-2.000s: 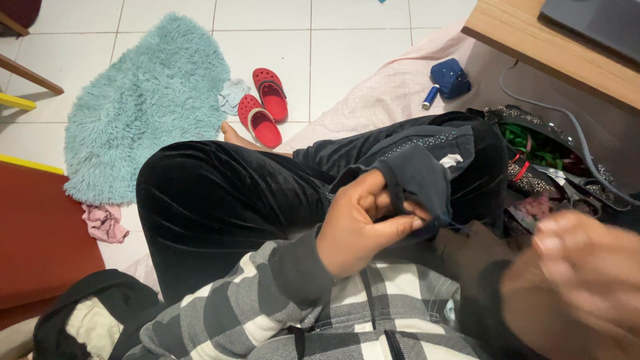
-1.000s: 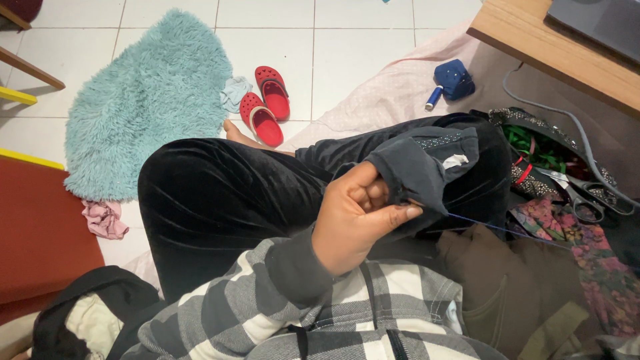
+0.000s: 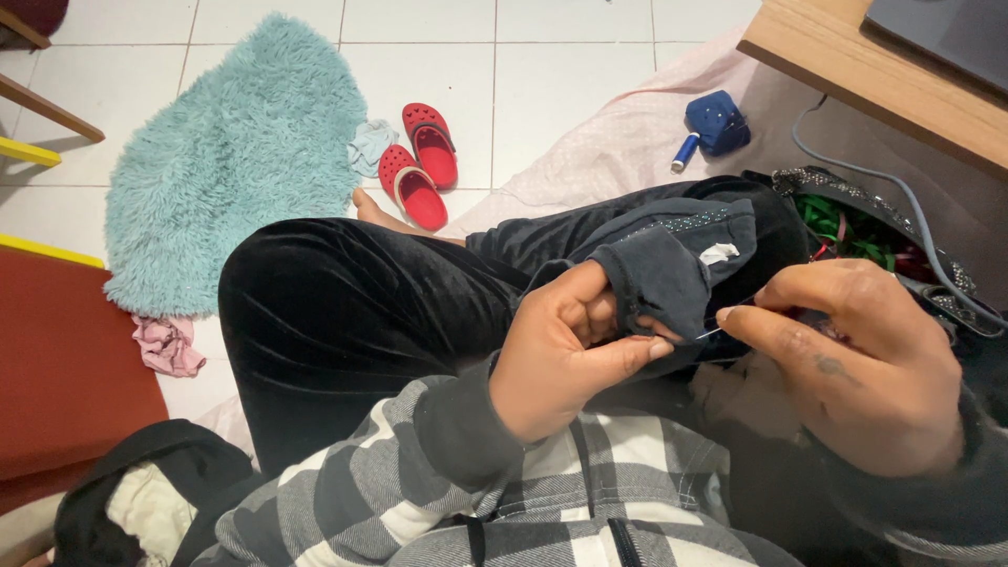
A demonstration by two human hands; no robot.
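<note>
My left hand grips the edge of a dark grey garment, with fingers inside its opening and the thumb on the near edge. The garment has small shiny studs and a white tag, and lies over my knee. Close to its right, my right hand pinches a thin sewing needle between thumb and forefinger. The needle's lower left end is at the cloth beside my left thumb. A blue spool of thread lies against a dark blue pincushion-like bundle on the pale pink sheet.
A wooden table edge juts in at upper right, with a grey cable below it. An open bag with green ribbon-like material sits at the right. Red clogs and a fluffy turquoise rug lie on the tiles.
My right hand, outside the view one second ago, is back beside the garment with the needle in its fingers. My left hand still holds the garment's edge.
</note>
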